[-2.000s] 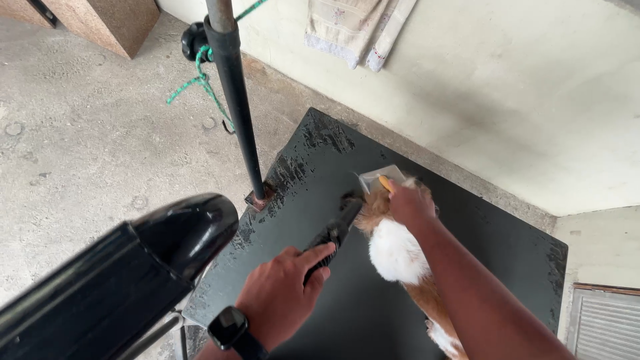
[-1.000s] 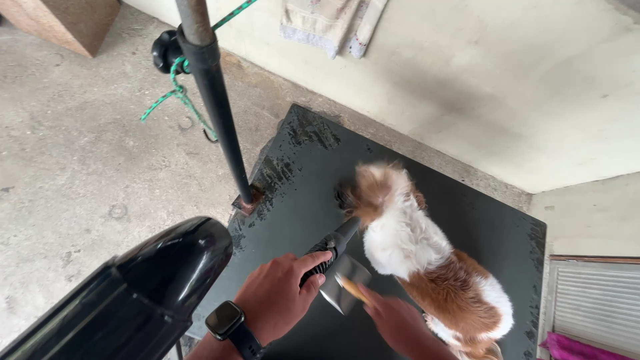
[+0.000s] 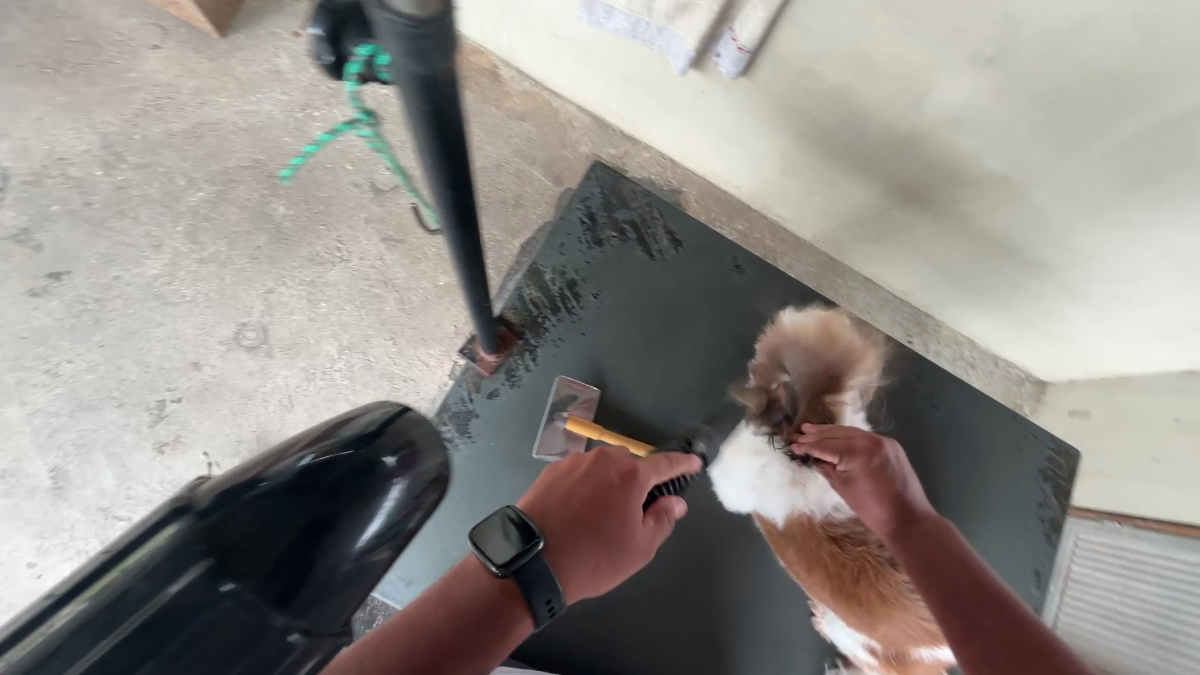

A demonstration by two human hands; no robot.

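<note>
A brown and white long-haired dog (image 3: pixel 844 562) is on a dark grooming table (image 3: pixel 656 347), its head toward the far side. My left hand (image 3: pixel 609 516), with a black smartwatch on the wrist, is closed around a black ribbed dryer nozzle (image 3: pixel 670 487) beside the dog's neck. Fur on the head looks blown and blurred. My right hand (image 3: pixel 867 469) pinches hair at the side of the dog's head between thumb and fingers. A slicker brush (image 3: pixel 569 417) with a yellow handle lies on the table beyond my left hand, part of its handle hidden behind that hand.
A black metal post (image 3: pixel 450 178) rises from the table's left edge, with a green cord (image 3: pixel 361 122) tied to it. A large glossy black housing (image 3: pixel 319 525) fills the lower left. The pale wall (image 3: pixel 937 187) runs close along the far side; cloths (image 3: pixel 666 23) hang there.
My right hand has let go of the slicker brush, which it held in both earlier frames, and has moved to the dog's head. The nozzle stays in my left hand.
</note>
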